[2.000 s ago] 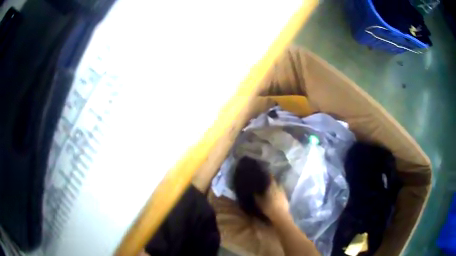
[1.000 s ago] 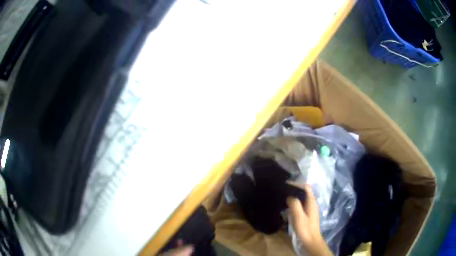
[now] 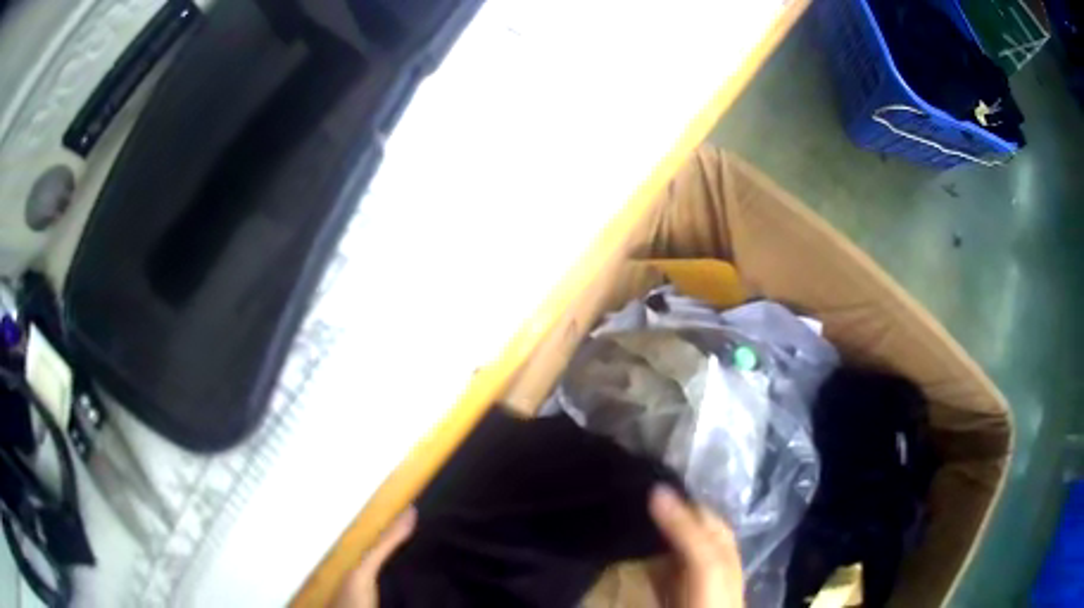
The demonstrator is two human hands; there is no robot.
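Note:
A black fabric piece (image 3: 523,511) is spread between my two hands, over the near side of the open cardboard box and beside the table edge. My left hand (image 3: 375,564) holds its left side and is partly cut off by the bottom edge of the picture. My right hand (image 3: 701,552) grips its right side, slightly blurred, with thumb and fingers at the cloth's edge. The cardboard box (image 3: 856,261) holds crumpled clear plastic bags (image 3: 761,416) and a dark cloth bundle (image 3: 874,463) with a yellow-tan paper scrap (image 3: 839,587).
The white machine table (image 3: 523,154) with its wood edge runs diagonally between the machine and the box. The dark machine part (image 3: 238,238) is at upper left, with dark cables (image 3: 42,475) at far left. A blue basket (image 3: 915,119) with black cloth stands on the green floor.
The black cloth has moved out of the box's middle, left and toward me. My left hand now shows at its left side, and my right hand has moved lower.

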